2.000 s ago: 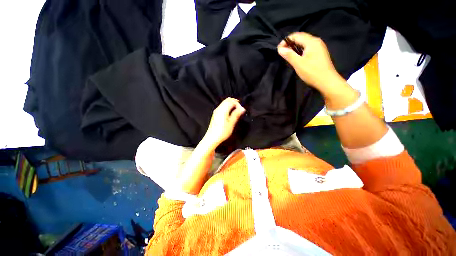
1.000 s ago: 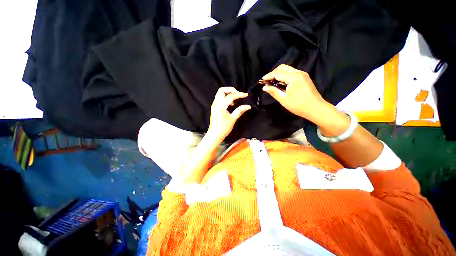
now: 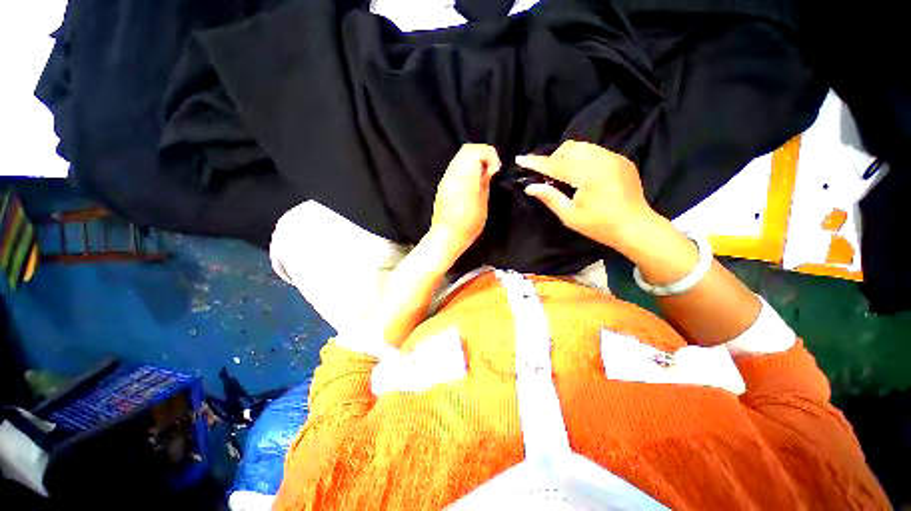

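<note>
The black garment (image 3: 440, 110) lies over the white table and across my lap in wide folds. My left hand (image 3: 465, 195) is closed on the cloth close to my body, its fingertips pinching a fold. My right hand (image 3: 594, 195) is just to the right of it, with thumb and fingers around a small dark tool, likely thread snips (image 3: 544, 181). The tool's tip points toward my left fingertips and is hard to tell from the cloth. A narrow gap shows between the two hands.
More black cloth hangs over the far right (image 3: 889, 230) and lies at the left (image 3: 120, 110). The table (image 3: 734, 205) has yellow tape at its edge. A blue crate (image 3: 130, 399), blue bag (image 3: 275, 439) and wooden stool (image 3: 95, 237) stand at lower left.
My right hand has come down and left from the upper cloth to beside my left hand. My left hand has closed from a looser grip. The view has shifted, showing more floor.
</note>
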